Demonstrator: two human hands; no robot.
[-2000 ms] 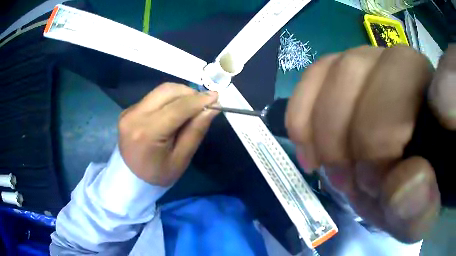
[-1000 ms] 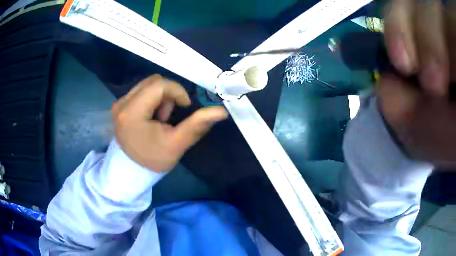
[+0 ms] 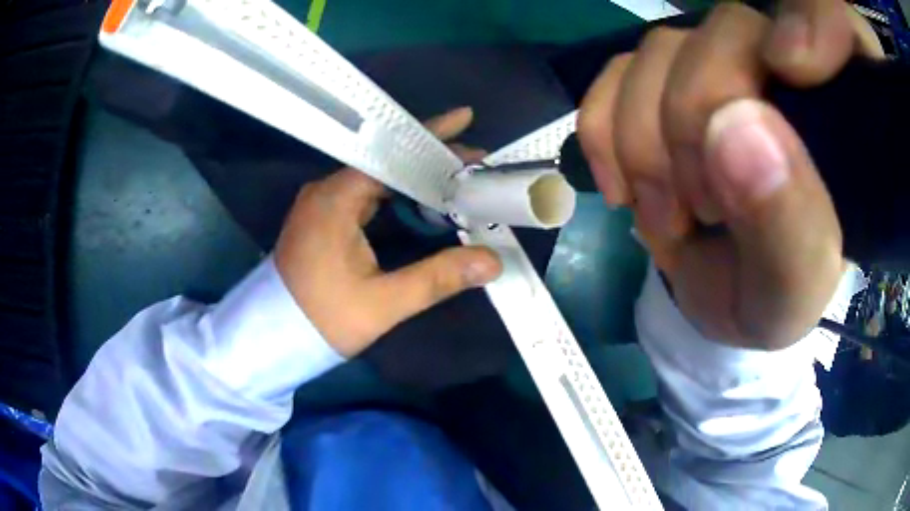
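The white three-armed assembly [image 3: 547, 329] is tilted, with its hub tube [image 3: 509, 200] pointing right. One arm runs to the upper left and ends in an orange end cap [image 3: 118, 14]. My left hand [image 3: 374, 259] holds the assembly at the hub, thumb on the lower arm and fingers behind the upper-left arm. My right hand [image 3: 718, 170] grips the black electric screwdriver [image 3: 584, 165]. Its thin bit reaches the hub flange beside the tube. Whether a screw sits at its tip cannot be seen. The third arm is mostly hidden behind my right hand.
A black ribbed mat [image 3: 30, 200] lies at the far left. A dark jig surface [image 3: 269, 190] lies beneath the assembly on the green worktop [image 3: 130, 210]. A yellow-green tape strip [image 3: 316, 14] shows at the top. Blurred cluttered items [image 3: 883, 299] are at the far right.
My left hand has moved from beside the hub to holding it. The assembly has tilted, with its tube turned further right. My right hand has brought the screwdriver bit to the hub.
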